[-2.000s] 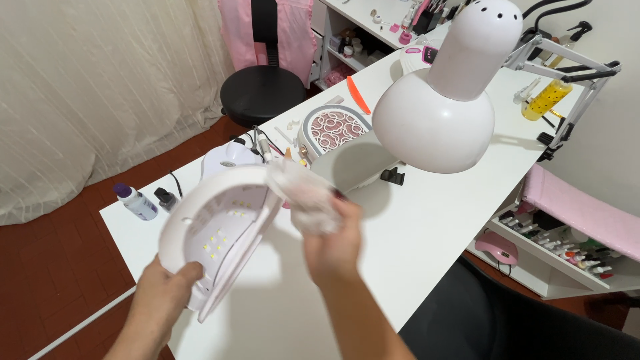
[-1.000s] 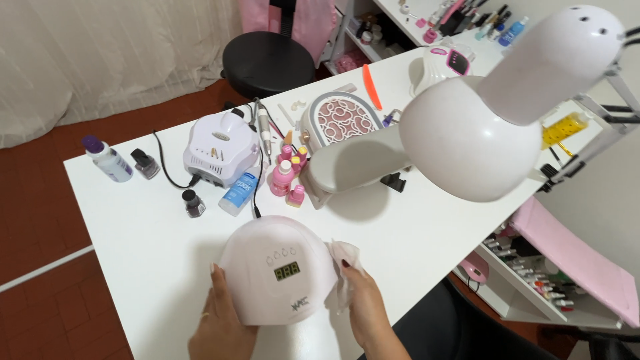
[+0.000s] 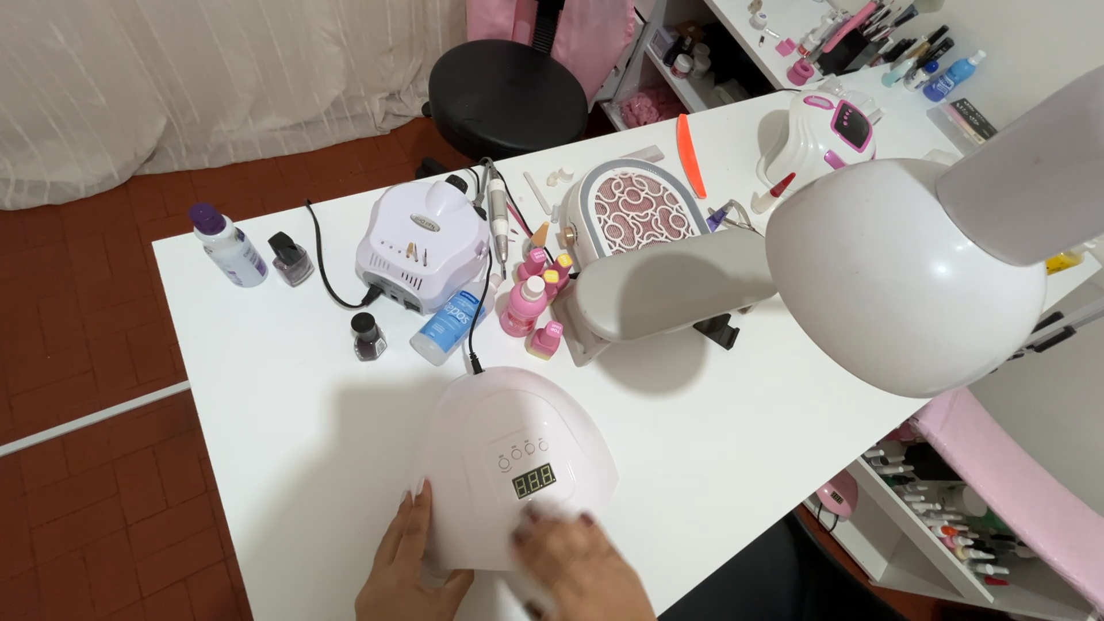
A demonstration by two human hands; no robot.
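Observation:
A pale pink nail-curing lamp (image 3: 483, 440) rests on the white table with its display and round buttons facing up. My left hand (image 3: 414, 552) grips its lower left edge, the thumb near the front opening. Over the lower right part of the top lies my right hand (image 3: 573, 561), blurred, its fingertips just below the display. Whether it holds the white wipe cannot be made out. A black cord (image 3: 476, 345) enters the lamp's back. Behind the lamp lie a blue and clear bottle (image 3: 450, 323) and pink bottles (image 3: 523, 306).
A white nail drill machine (image 3: 423, 241), a nail dust collector (image 3: 638, 207) and a padded grey armrest (image 3: 681, 285) stand farther back. Small dark polish bottles (image 3: 368, 336) are at the left. A large white lamp head (image 3: 906, 276) hangs over the right side. A black stool (image 3: 509, 95) stands behind the table.
The curing lamp was tilted up in my hands, its inside showing, and now sits on the table. My right hand has moved from the lamp's right edge onto its top. The wipe seen earlier is no longer visible.

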